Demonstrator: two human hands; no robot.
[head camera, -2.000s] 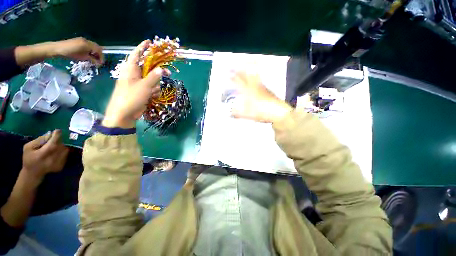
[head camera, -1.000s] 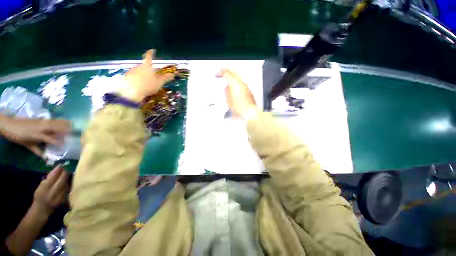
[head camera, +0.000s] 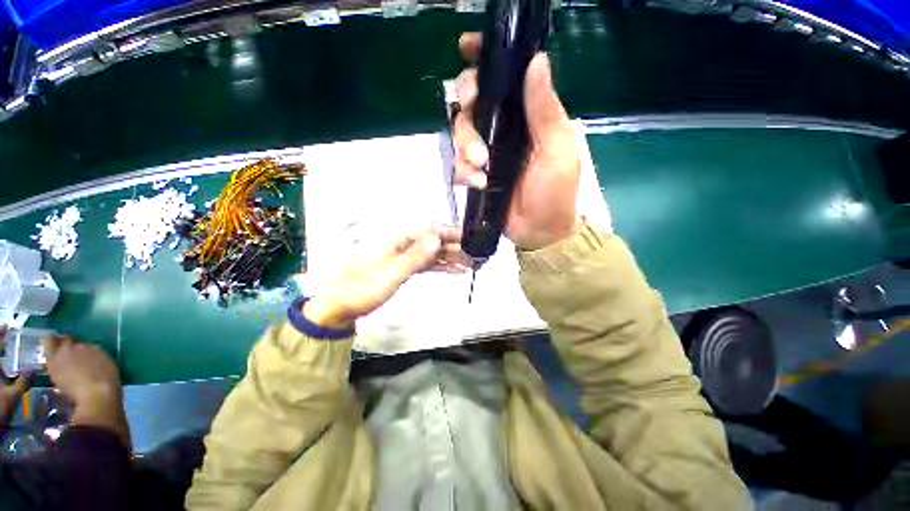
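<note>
My right hand (head camera: 547, 170) is wrapped around a thick black electric screwdriver (head camera: 504, 120), its thin tip pointing down over the white work sheet (head camera: 399, 180). My left hand (head camera: 374, 279) is low over the sheet, its fingertips close together beside the screwdriver's lower end. Whether they hold a small part cannot be told. A bundle of orange and dark wire leads (head camera: 234, 235) lies on the green bench left of the sheet. The screw feeder is mostly hidden behind the screwdriver and my right hand.
Loose small white pieces (head camera: 150, 222) lie left of the wires. At the far left are white translucent housings (head camera: 22, 281), and a coworker's hand (head camera: 85, 374) touches one. A round black stool (head camera: 733, 359) stands below the bench at the right. A metal rail runs along the back.
My right hand has taken hold of the screwdriver. My left hand has left the wire leads and moved right, over the sheet. The view has shifted.
</note>
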